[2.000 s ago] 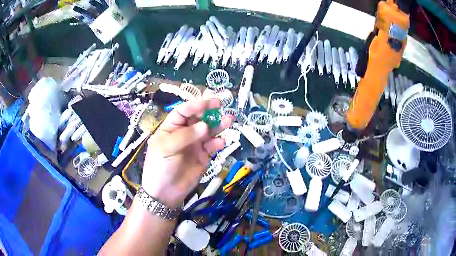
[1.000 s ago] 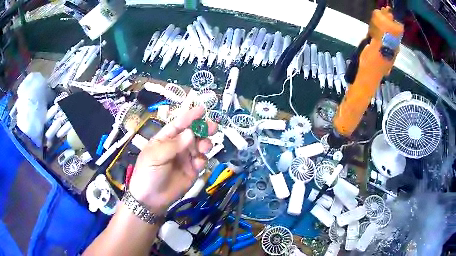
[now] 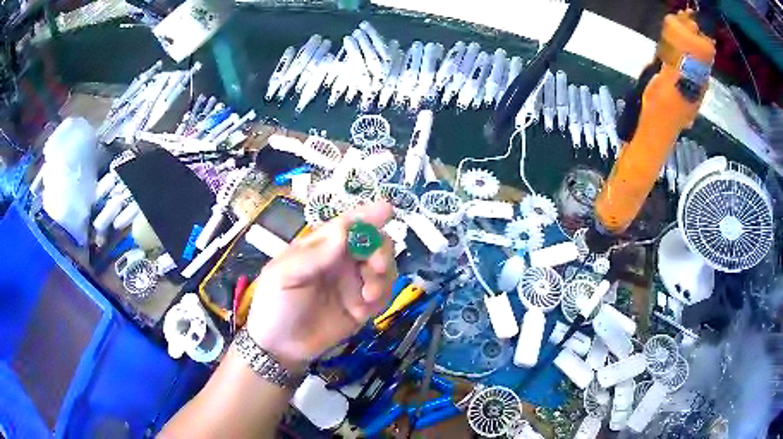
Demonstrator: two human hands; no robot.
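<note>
My left hand (image 3: 318,287), bare with a metal watch at the wrist, is raised above the bench left of centre. Its thumb and fingertips hold a small round green circuit board (image 3: 364,240), flat side towards me. The palm faces up and the fingers are curled. The hand hides part of the pliers and tools under it. My right hand is not in view.
An orange electric screwdriver (image 3: 652,129) is upright at right. White fan heads (image 3: 541,287) and housings lie right of centre. Blue-handled tools (image 3: 378,369) lie by the wrist. A larger white fan (image 3: 728,221) stands at right, a blue crate (image 3: 94,343) at left.
My left hand has moved slightly down against the bench with the green board still in its fingertips. The camera view has shifted a little, uncovering more of the yellow-edged item beside the hand.
</note>
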